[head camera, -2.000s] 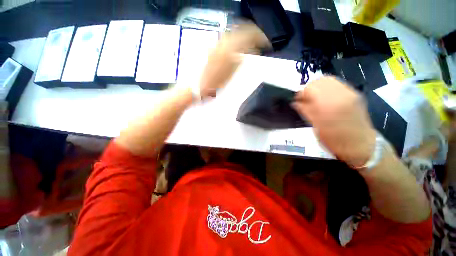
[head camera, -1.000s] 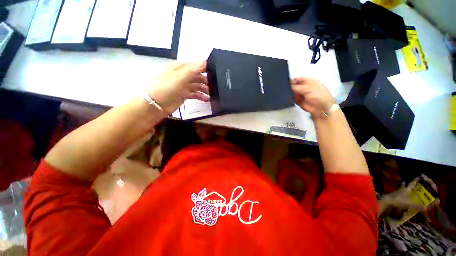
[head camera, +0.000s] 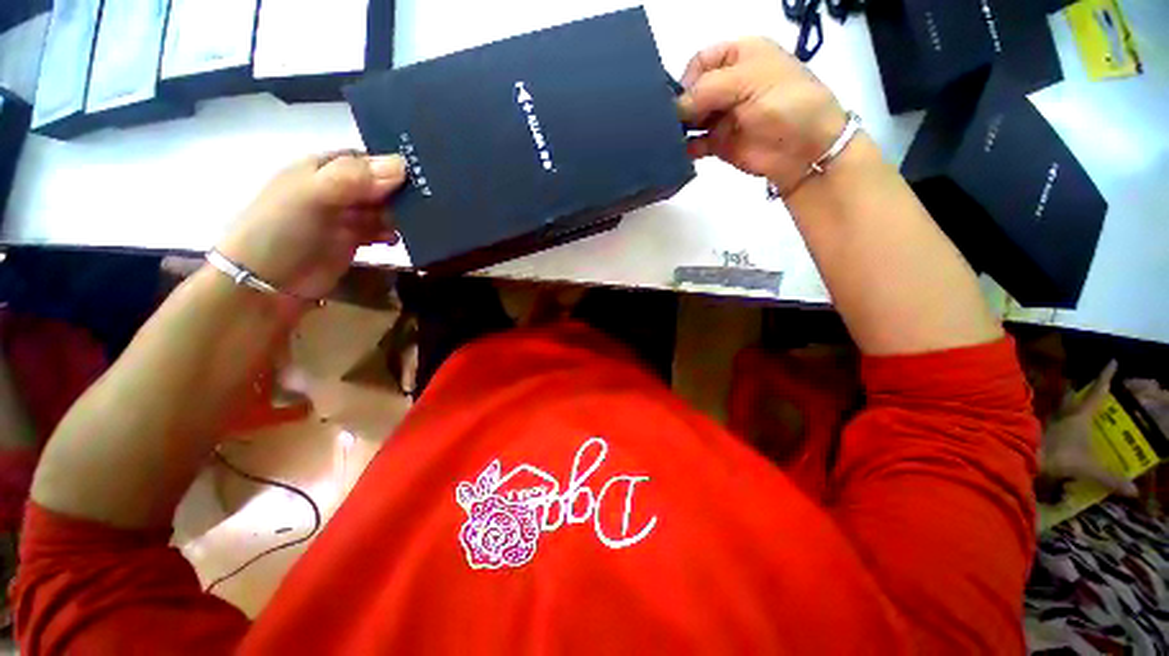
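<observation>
A black gift box (head camera: 538, 141) with small white lettering is held up over the table's front edge, its broad lettered face towards me and slightly tilted. My left hand (head camera: 321, 212) grips its left end, thumb on the lettered face. My right hand (head camera: 756, 109) pinches the right end near its upper corner; whether it holds a ribbon there I cannot tell. The underside of the box is hidden, with a dark edge showing below it.
Several black-edged boxes with pale faces (head camera: 212, 39) stand in a row at the back left. Lettered black boxes (head camera: 1013, 186) lie at the right. Black cords (head camera: 805, 26) lie at the far edge. A yellow pack (head camera: 1102, 36) is far right. A label (head camera: 728, 277) is on the front edge.
The box has been raised and tilted towards me, between both hands. A second ago it was lower over the table, with a white-faced part showing beneath its left end. The view has shifted.
</observation>
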